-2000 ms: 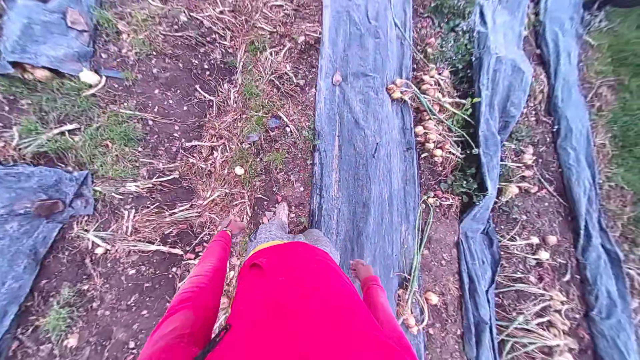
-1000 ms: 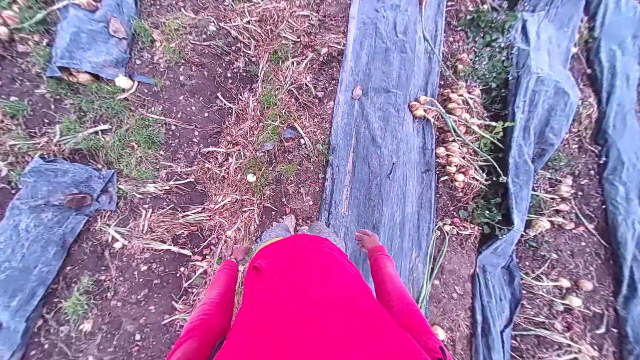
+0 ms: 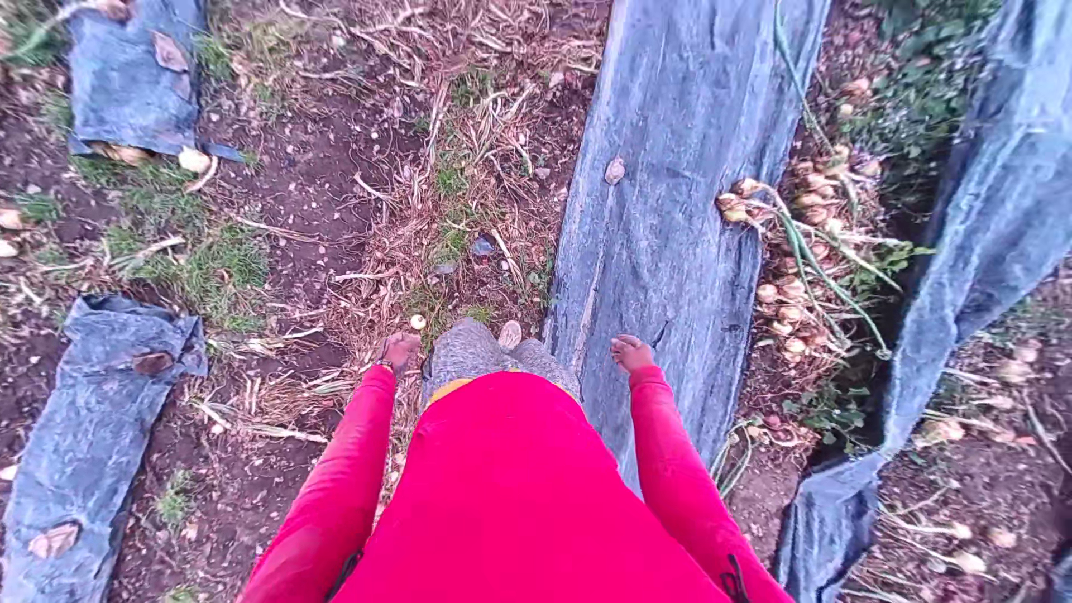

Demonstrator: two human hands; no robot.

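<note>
Both bare hands hang beside my body, in long pink-red sleeves. My left hand [image 3: 399, 350] is above the soil and dry stalks left of my grey trousers, with its fingers loosely curled and nothing seen in it. Over the grey-blue ground-cover sheet [image 3: 670, 142] is my right hand [image 3: 631, 352], fingers partly bent, also with nothing seen in it. A small pale onion [image 3: 417, 322] lies on the ground just beyond my left hand. A bunch of onions [image 3: 739, 201] with green tops rests at the right edge of the sheet.
More onions [image 3: 791, 314] lie in a row right of the sheet. A crumpled sheet [image 3: 955, 310] runs farther right. On the left are two shorter sheet pieces [image 3: 84, 444], weighted with stones [image 3: 152, 362]. Dry stalks and grass [image 3: 222, 264] cover parts of the soil.
My left hand was farther out from my body two seconds ago and is now closer in. The view has shifted over the ground.
</note>
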